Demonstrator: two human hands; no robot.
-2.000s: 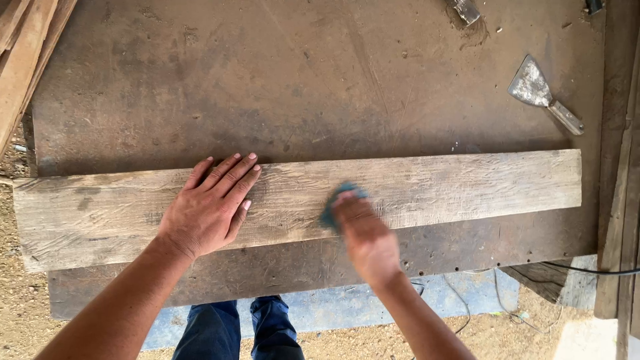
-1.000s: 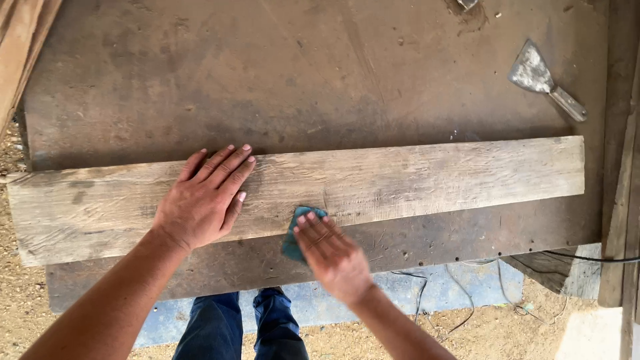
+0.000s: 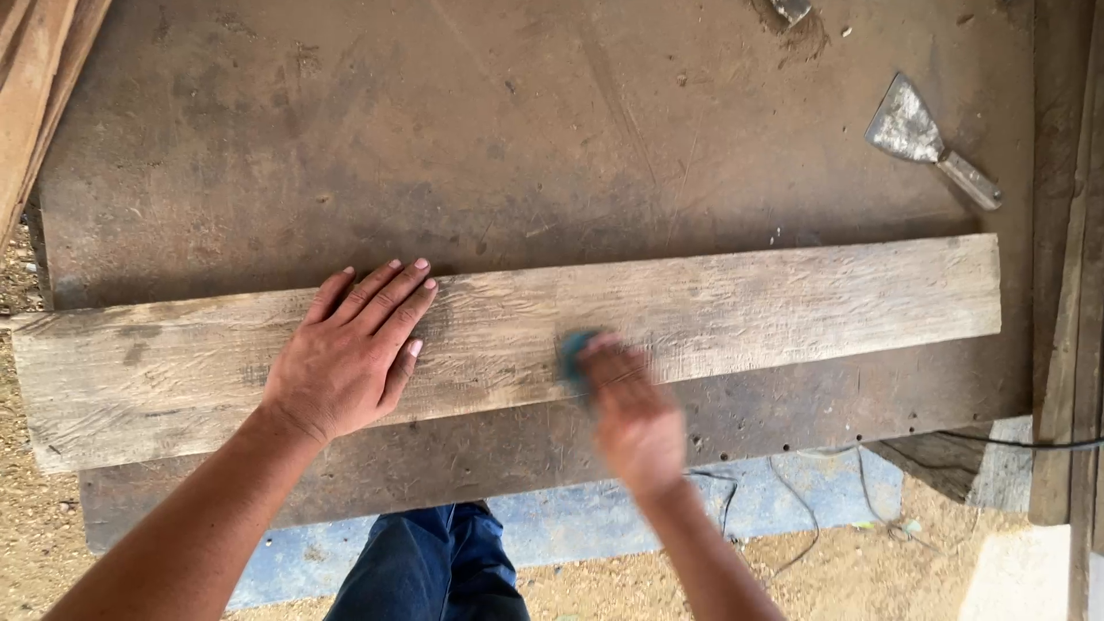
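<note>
A long weathered wooden board [image 3: 776, 302] lies across a worn brown tabletop [image 3: 483, 129], its left end sticking out past the table's edge. My left hand [image 3: 349, 354] rests palm down on the board, left of its middle, fingers slightly spread. Blurred by motion, my right hand [image 3: 630, 405] presses a teal pad [image 3: 576, 358] onto the board near its middle. What kind of pad it is cannot be told. The fingers cover much of the pad.
A putty knife [image 3: 910, 125] lies at the upper right of the table. Several planks stand at the top left [image 3: 34, 95]. Wooden beams [image 3: 1061, 345] run along the right side, crossed by a black cable [image 3: 1018, 442]. Loose thin cables [image 3: 802, 509] hang below the near edge.
My right hand and the pad are farther right and higher on the board than one second ago, when they were at its near edge. My left hand stays in place on the board.
</note>
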